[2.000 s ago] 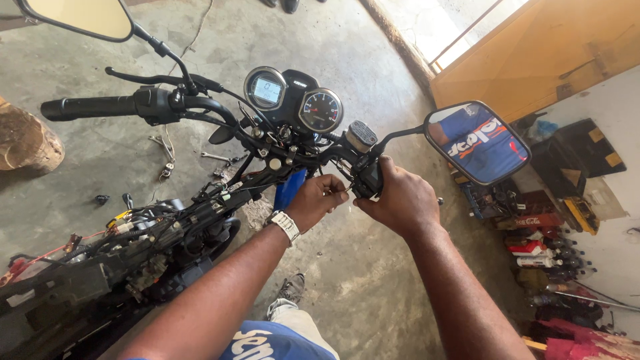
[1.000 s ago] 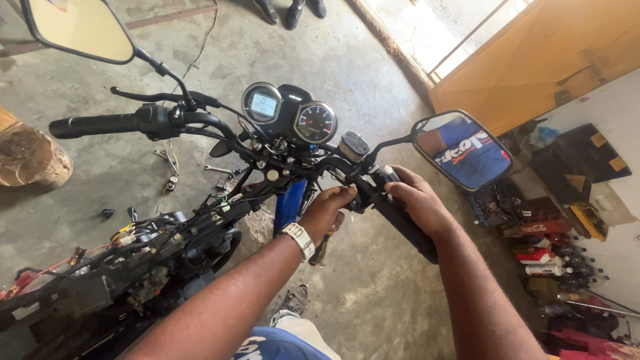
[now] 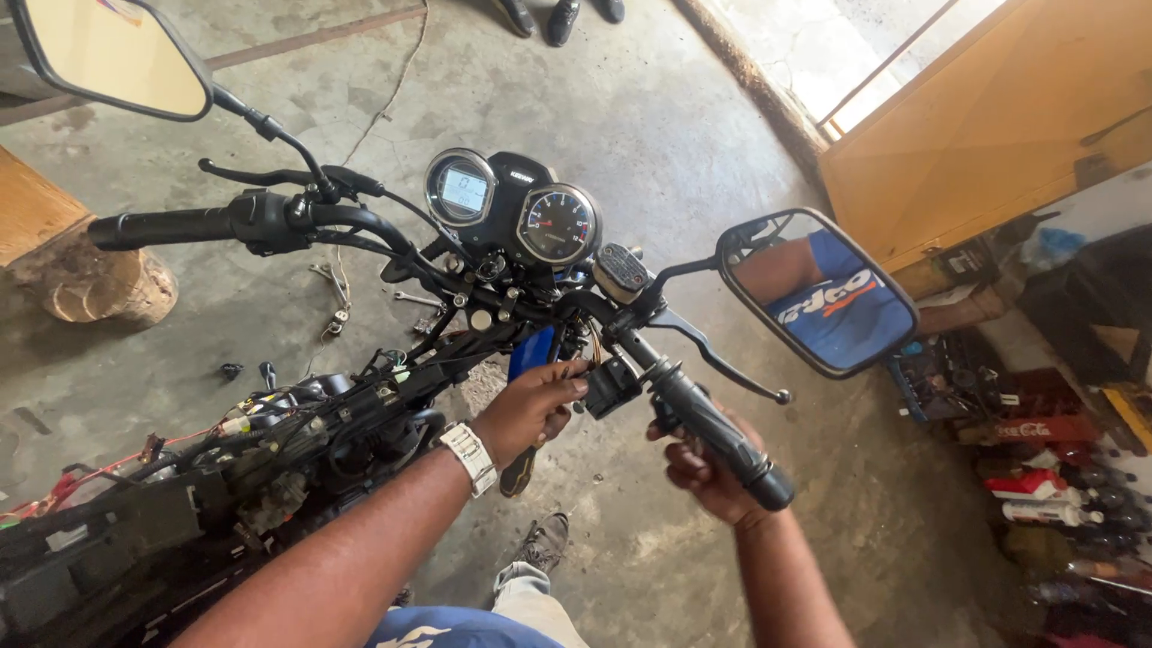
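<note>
My left hand [image 3: 533,409] grips a black switch housing [image 3: 613,387], which hangs off the bar just inboard of the right throttle grip [image 3: 720,432], with thin wires running up from it. Beneath that grip is my right hand [image 3: 715,472], fingers curled around a small dark part [image 3: 666,416] that is partly hidden. A brake lever [image 3: 715,355] and its fluid reservoir [image 3: 621,270] are mounted on the same side of the motorcycle handlebar. Two round gauges [image 3: 513,211] sit at the handlebar's middle. The left handlebar grip [image 3: 162,229] points away to the left.
Mirrors stand at left [image 3: 117,58] and right [image 3: 819,292]. The motorcycle's stripped frame [image 3: 225,486] with exposed wiring fills the lower left. Wrenches [image 3: 418,299] and a log [image 3: 108,279] are on the floor. Crates [image 3: 1035,423] and bottles line the right. Another person's shoes [image 3: 562,20] show at top.
The switch housing is now apart from the bar, exposing metal beside the throttle grip. My right hand has moved from atop the bar to underneath the grip. My left hand now holds the housing.
</note>
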